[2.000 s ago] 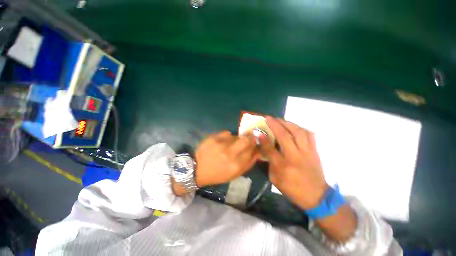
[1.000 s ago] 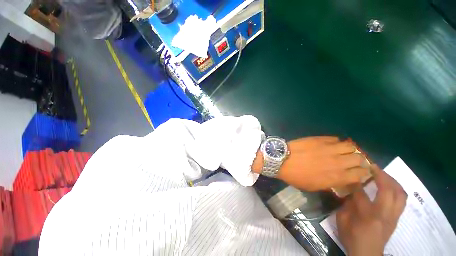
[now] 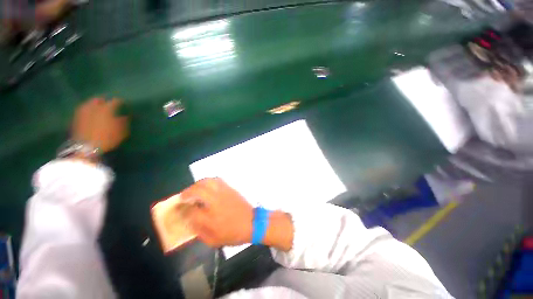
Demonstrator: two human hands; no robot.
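A cream square work pad [image 3: 169,225] with a red-brown rim lies on the dark green bench. My right hand [image 3: 217,215], with a blue band on the wrist, rests over the pad's right part with bent fingers; whether it holds anything is hidden. My left hand [image 3: 100,124], with the silver wristwatch [image 3: 79,150], is reached out at the left over the green surface. It is blurred, and I cannot tell whether it holds something. A small shiny metal piece [image 3: 173,108] lies to the right of my left hand. Another small metal piece [image 3: 321,72] lies farther right.
A large white sheet [image 3: 274,163] lies right of the pad. A small tan item [image 3: 284,107] lies behind it. A beige ribbed piece [image 3: 197,282] and a cord are at the bench edge. Another person in white [image 3: 497,105] sits at the right beside a second white sheet.
My left hand has left the pad and moved out to the left over the green surface. My right hand is now on the pad. The view has swung to the right.
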